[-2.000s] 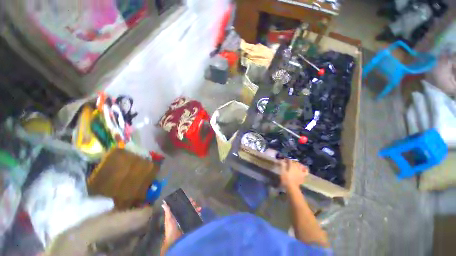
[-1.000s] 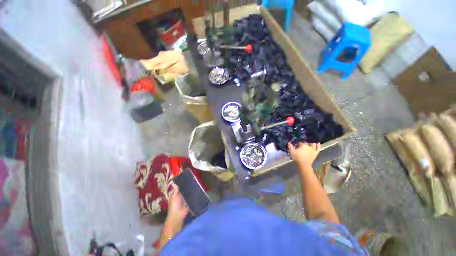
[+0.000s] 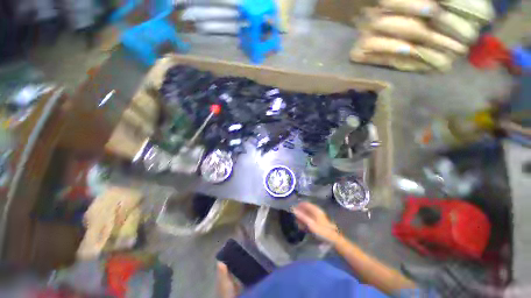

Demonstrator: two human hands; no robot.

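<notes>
My left hand (image 3: 226, 281) holds the black smartphone (image 3: 241, 263) at the bottom, in front of my blue clothing. My right hand (image 3: 315, 222) is at the bench's front edge, its fingers extended and no object visible in it. Just beyond are round bowls of shiny metal parts: one in the middle (image 3: 280, 181), one left (image 3: 216, 166), one right (image 3: 350, 193). Behind them is a heap of black plastic parts (image 3: 256, 105). A green press with a red-knobbed lever (image 3: 203, 125) stands left; another press (image 3: 340, 142) is blurred at the right.
A cardboard surround (image 3: 303, 81) borders the heap. Open pale sacks, one at the left (image 3: 169, 224) and one in the middle (image 3: 263, 236), are below the bench front. A red stool (image 3: 445, 230) is right, a blue stool (image 3: 259, 32) behind, stacked brown sacks (image 3: 402, 35) back right.
The view has swung round so the bench now lies across the frame. My right hand has left the surround's edge for the bench front. My left hand still holds the smartphone.
</notes>
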